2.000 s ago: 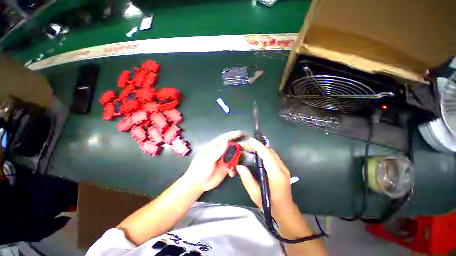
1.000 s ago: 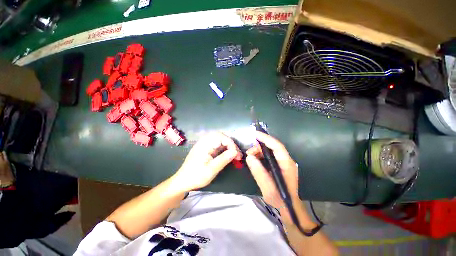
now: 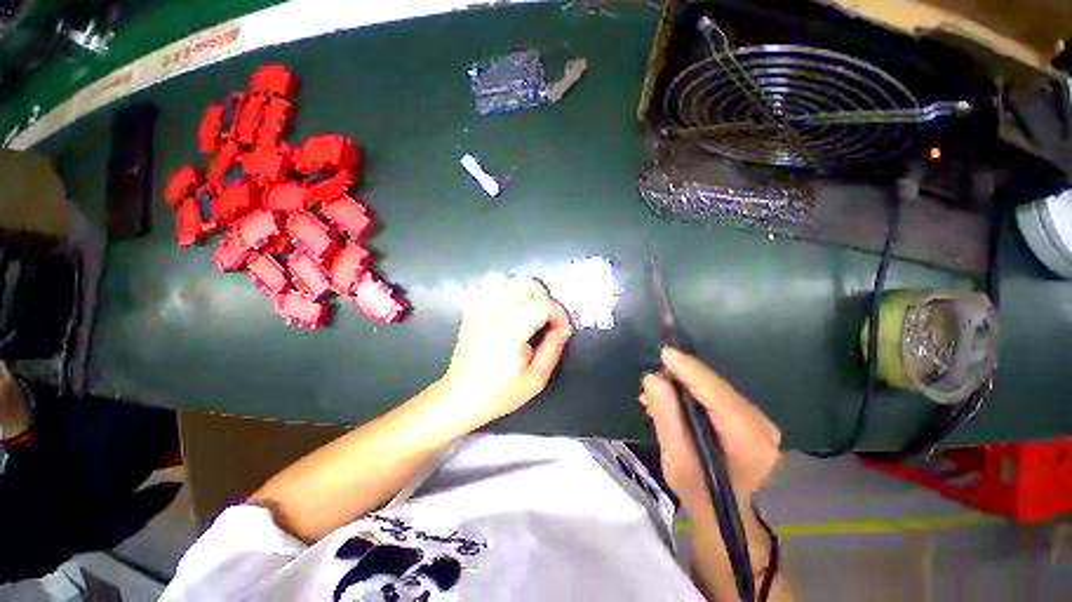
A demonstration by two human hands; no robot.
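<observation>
My right hand (image 3: pixel 719 441) holds the black soldering iron (image 3: pixel 705 453) like a pen, its thin metal tip pointing away from me above the bench. My left hand (image 3: pixel 506 347) has its fingers bent together at the near left edge of a pale, glare-washed piece (image 3: pixel 590 292), maybe a circuit board, on the bench. What the left fingers pinch, if anything, is hidden. The iron tip is to the right of the pale piece, apart from it. A small white part (image 3: pixel 481 174) with a fine lead lies farther off. Red plastic housings (image 3: pixel 308 235) lie heaped at left.
A blue-grey stack (image 3: pixel 509 82) lies at the far side. A fume fan (image 3: pixel 782 106) sits in a cardboard box (image 3: pixel 940 21) behind a speckled strip (image 3: pixel 723 200). A yellowish-green roll (image 3: pixel 899 341) and cords are at right. A flat black rectangle (image 3: pixel 132 171) lies far left.
The red housing held in my left hand two seconds ago no longer shows there. My right hand with the iron has moved right, away from my left hand. The view has shifted.
</observation>
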